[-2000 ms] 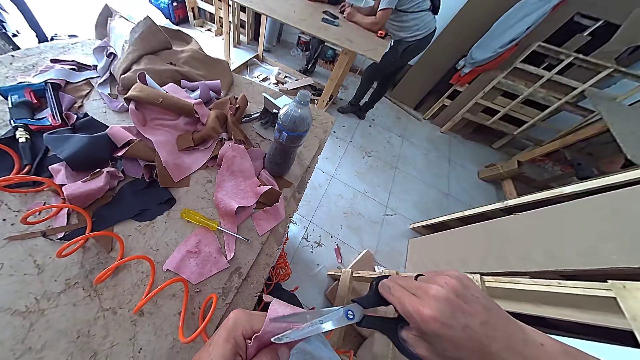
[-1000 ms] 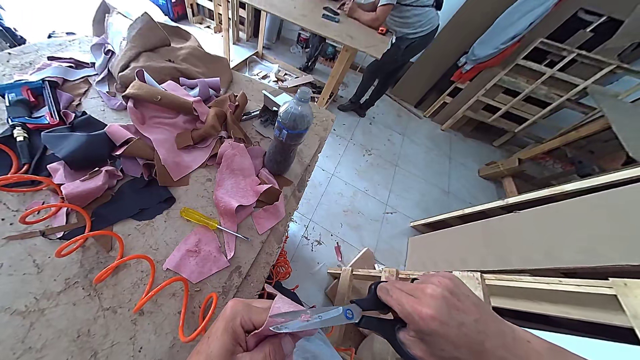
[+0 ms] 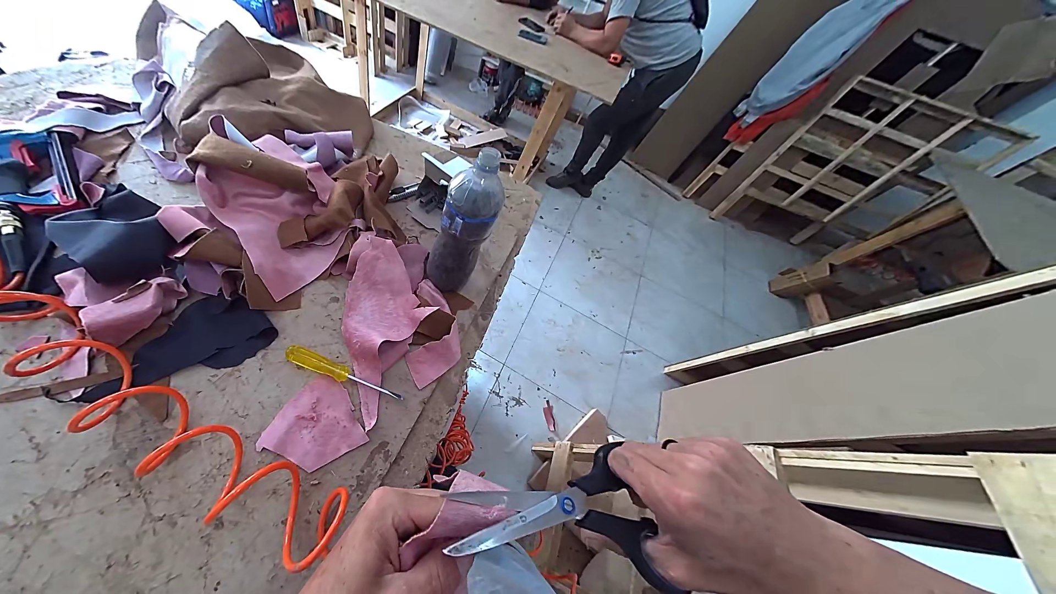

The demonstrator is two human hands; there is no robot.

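Observation:
At the bottom of the view my right hand (image 3: 701, 503) grips the black handles of a pair of scissors (image 3: 544, 513), whose blades are parted around a pink piece of leather (image 3: 466, 518). My left hand (image 3: 388, 544) pinches that piece at the blade tips. Under the hands some clear plastic (image 3: 507, 569) shows. On the worktable to the left lie pink and brown leather scraps (image 3: 272, 214), a flat pink scrap (image 3: 313, 425) and a screwdriver with a yellow handle (image 3: 318, 363).
A plastic bottle with dark contents (image 3: 466, 219) stands near the table edge. An orange coiled air hose (image 3: 223, 431) crosses the table (image 3: 82, 495). Wooden frames (image 3: 874, 474) and a panel (image 3: 866, 379) are at the right. A person (image 3: 652, 66) leans at a further table (image 3: 495, 41).
The scissor blades, close together one second ago, are now wider apart around the pink leather. Both hands stay in about the same place.

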